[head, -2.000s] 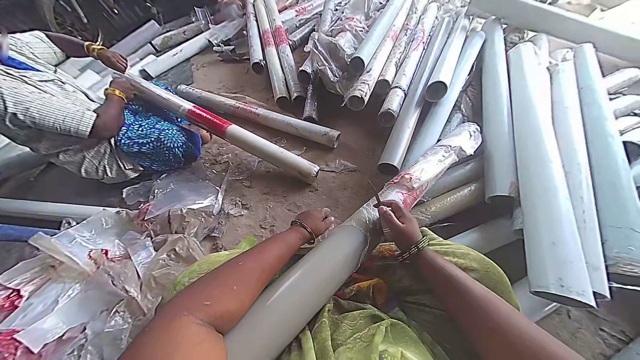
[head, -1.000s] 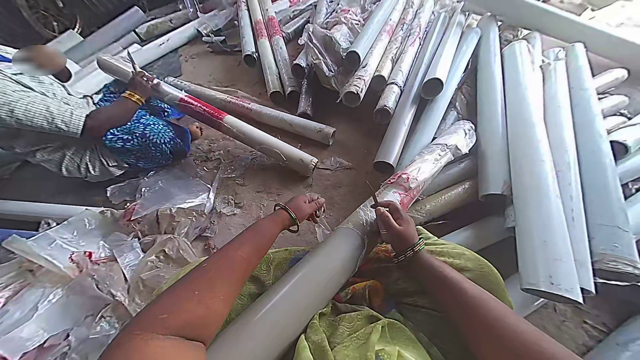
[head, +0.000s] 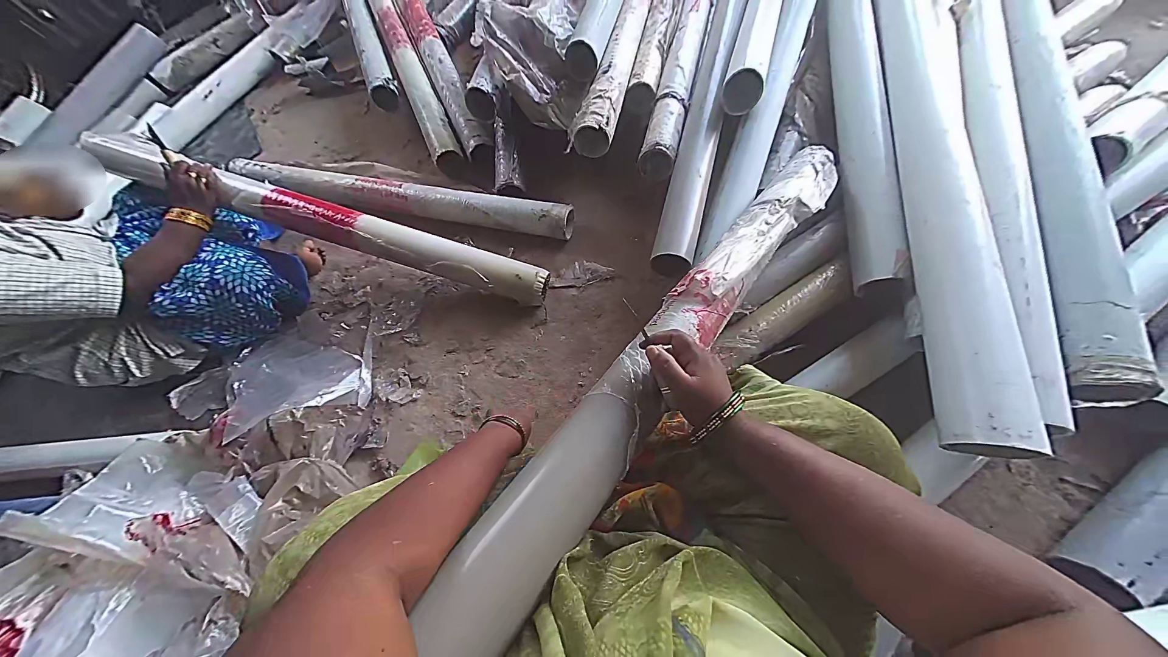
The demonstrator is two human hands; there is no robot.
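Observation:
A thick grey plastic pipe point(head: 538, 511) lies slanting across my lap. Its lower part is bare, while clear plastic film with red marking point(head: 698, 301) wraps the far part. My right hand point(head: 689, 374) rests at the film's torn edge and grips a thin, dark pointed tool point(head: 646, 338), whose exact kind I cannot tell. My left hand point(head: 522, 422) is at the pipe's left side, mostly hidden behind the wrist and pipe, so its fingers do not show.
A co-worker's hand point(head: 192, 187) holds a blade over a red-marked pipe point(head: 411, 245) at the left. Torn plastic film point(head: 137, 511) is heaped at lower left. Many grey pipes point(head: 967, 274) lie at the right, with more film-wrapped pipes point(head: 675, 100) at the back.
My left hand has moved from above the pipe's left side down beside it, its fingers now out of sight. My right hand remains at the film's edge with the tool.

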